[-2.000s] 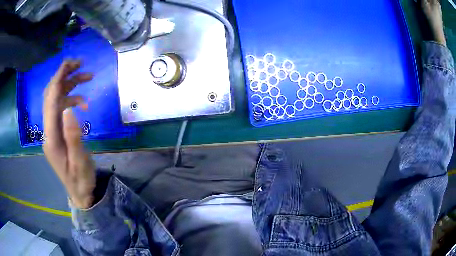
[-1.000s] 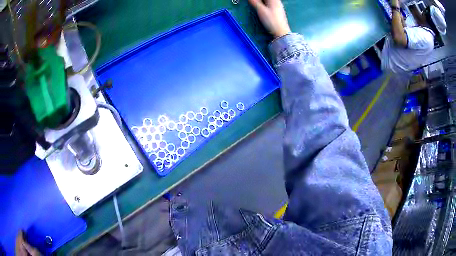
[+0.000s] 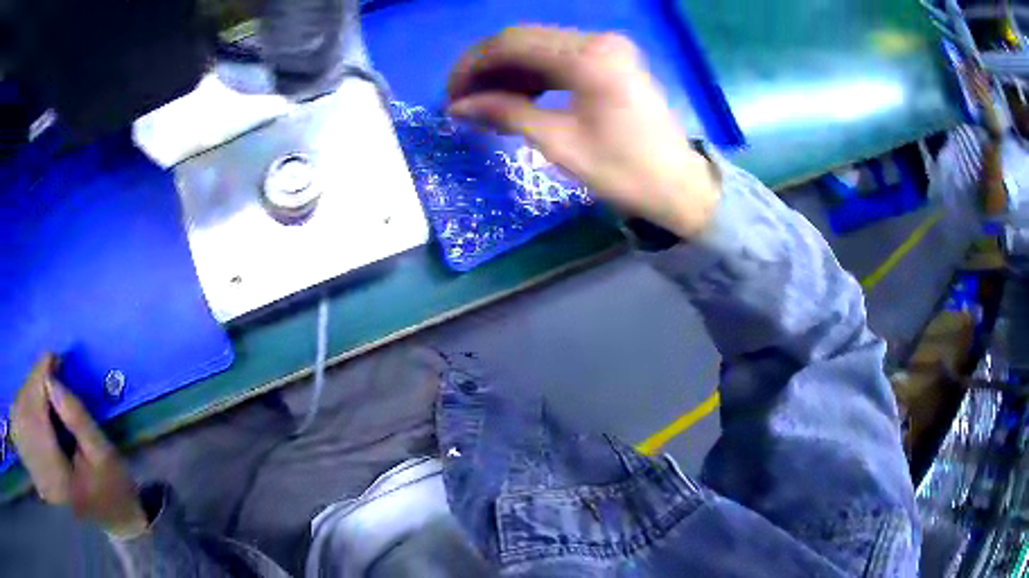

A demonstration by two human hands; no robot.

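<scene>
My right hand [image 3: 604,119] is above the right blue tray [image 3: 705,79], fingers curled with a gap to the thumb; whether it holds a ring cannot be told. Blurred rings [image 3: 530,169] lie along that tray's near edge. My left hand [image 3: 73,452] is at the near edge of the left blue tray [image 3: 113,271], thumb and fingers apart, with no ring visible in it. One small ring [image 3: 115,382] lies in that tray beside it. The round fixture [image 3: 291,184] stands on the silver base plate [image 3: 339,226] between the trays.
The dark machine head [image 3: 305,45] hangs behind the fixture. A white wipe [image 3: 209,119] lies at the plate's rear. A grey cable [image 3: 322,350] hangs from the front edge. Another person's arm [image 3: 993,169] shows at the far right.
My right hand has come back from the green surface beyond the right tray to above it. My left hand shows more fully at the left tray's near edge. The view has shifted.
</scene>
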